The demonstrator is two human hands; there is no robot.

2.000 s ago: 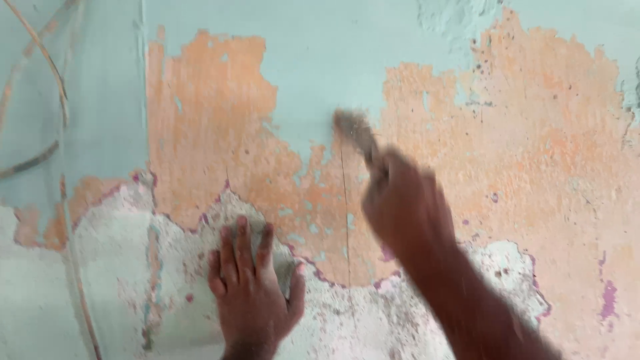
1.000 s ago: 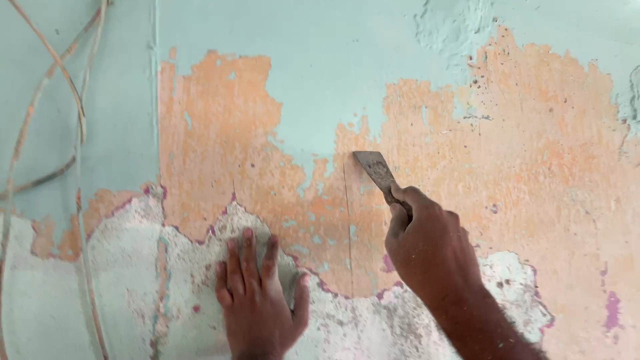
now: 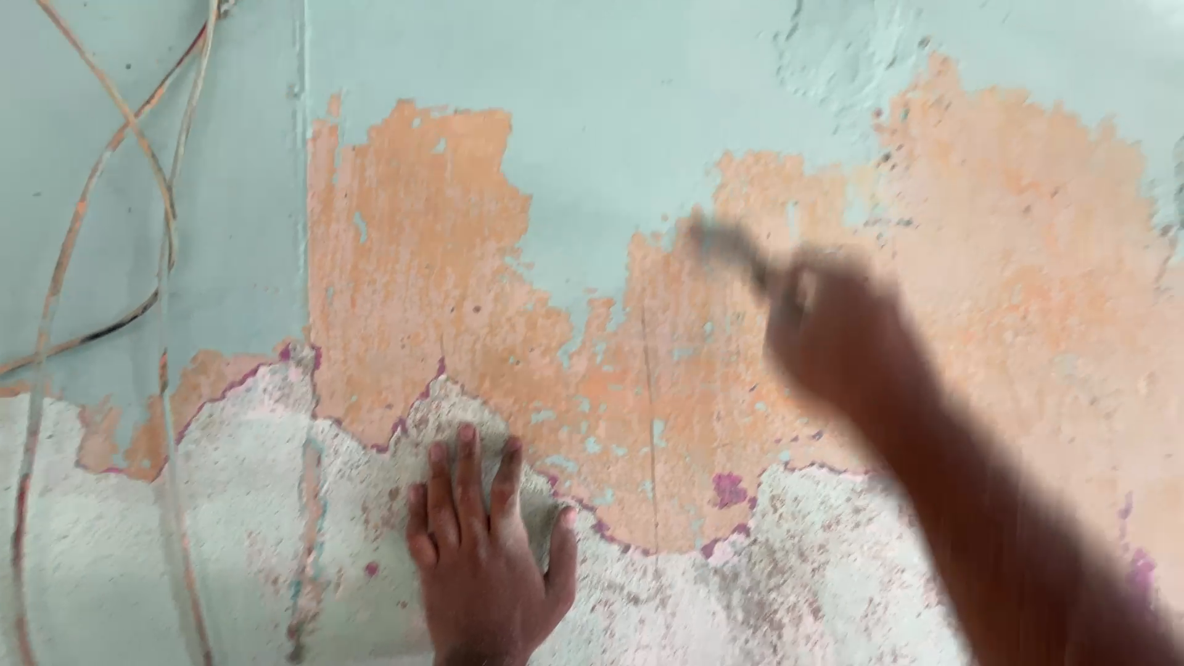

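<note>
My right hand (image 3: 832, 324) is closed around a scraper (image 3: 731, 245), both blurred. The scraper's blade lies at the edge between the light blue paint (image 3: 592, 185) and the bared orange layer (image 3: 795, 222), right of the middle. My left hand (image 3: 486, 546) rests with spread fingers on the whitish lower part of the wall (image 3: 370, 555), holding nothing. Its fingertips reach just under the ragged purple-edged border of the orange layer. A thin dark crack (image 3: 650, 425) runs down the orange area between my hands.
Loose cables (image 3: 65, 250) hang and cross in front of the wall at the left. Beside them a vertical ridge (image 3: 303, 185) runs down the blue paint. Rough, blistered paint (image 3: 842, 55) shows at the upper right.
Compared with one second ago, more orange shows near the blade where blue paint was. My right hand and the scraper have moved up and right on the wall; my left hand stays in place.
</note>
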